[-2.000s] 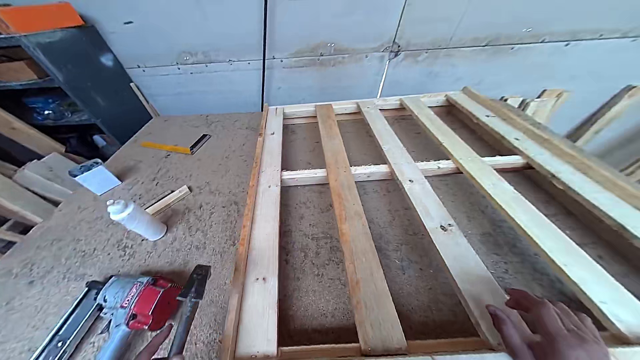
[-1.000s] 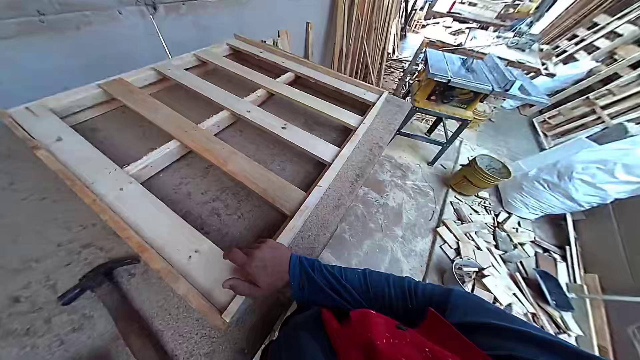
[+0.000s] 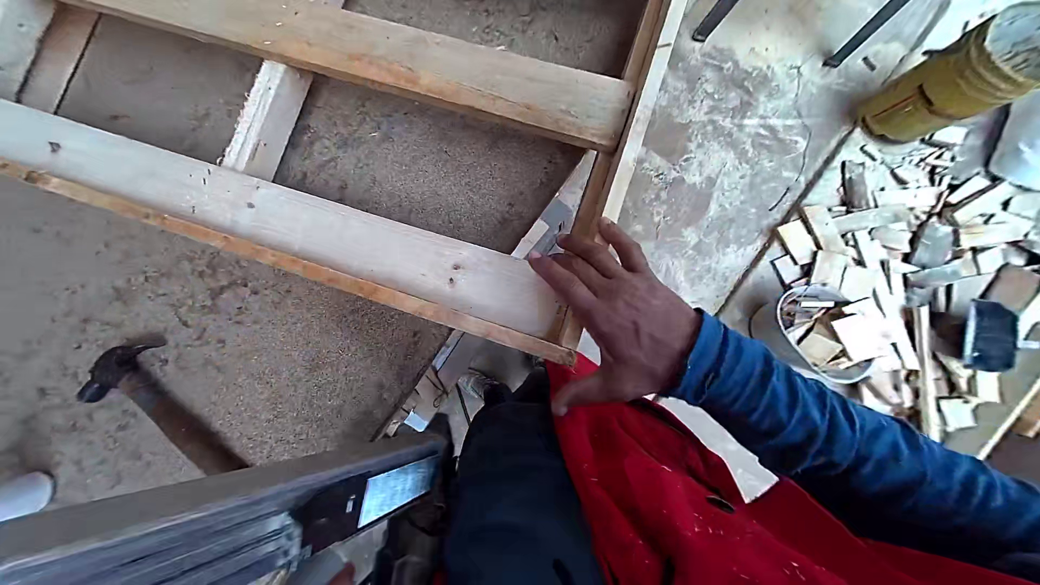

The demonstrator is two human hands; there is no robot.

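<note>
A slatted wooden frame [image 3: 349, 231] lies on the worktable, one corner toward me. My right hand [image 3: 630, 321] rests at that corner, fingers spread over the board ends and thumb apart, below the edge. Across the lower left, close to the camera, a nail gun [image 3: 244, 512] is raised, its long magazine and metal tip showing. Only a fingertip of my left hand [image 3: 343, 574] shows under it; the nail gun hides the rest of the grip. A claw hammer [image 3: 175, 410] lies on the table left of the frame, its handle end behind the nail gun.
The worktable [image 3: 276, 357] ends near my legs. Part of a white container [image 3: 26, 492] shows at the left edge. On the floor at right are a yellow bucket [image 3: 934, 93], a round tub of offcuts [image 3: 821, 333], scattered wood scraps [image 3: 910, 236] and dark stand legs [image 3: 865, 32].
The nail gun, lying on the table two seconds ago, is now raised at the lower left. My right hand remains at the frame's near corner. The view has swung right and down.
</note>
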